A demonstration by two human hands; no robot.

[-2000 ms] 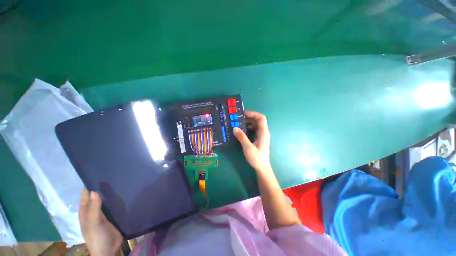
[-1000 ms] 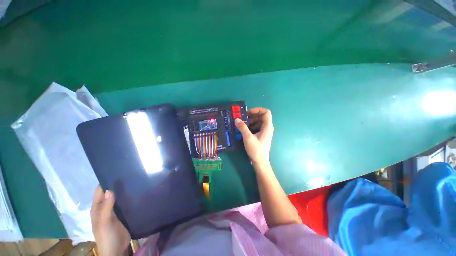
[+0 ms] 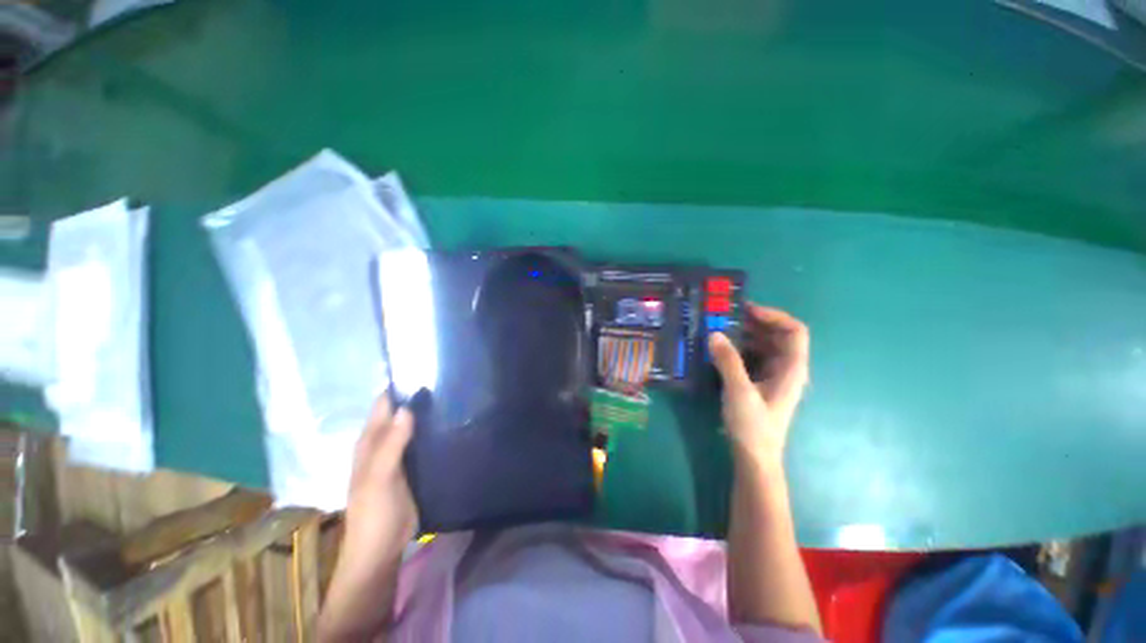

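Observation:
A glossy black screen panel point(image 3: 503, 415) lies face up in front of me, with a bright reflection along its left side. My left hand point(image 3: 383, 465) grips its left edge. The black screen tester point(image 3: 635, 295) sits against the panel's right side, with a small red light lit. My right hand point(image 3: 767, 377) holds the tester's right end, thumb on the blue buttons point(image 3: 716, 324) below the red ones. A rainbow strip of jumper wires point(image 3: 626, 357) runs to the green adapter board point(image 3: 620, 411). Part of the orange flex cable point(image 3: 600, 465) shows below it.
Translucent plastic sleeves point(image 3: 314, 314) lie left of the panel, with more white sleeves point(image 3: 101, 339) at the far left. A wooden crate point(image 3: 189, 553) stands below the bench's left edge. A red object point(image 3: 855, 593) and blue cloth point(image 3: 980, 603) are at the lower right.
The view has swung left, so everything appears further right. The panel looks straighter in the view. My right thumb has moved from beside the red buttons down to the blue ones.

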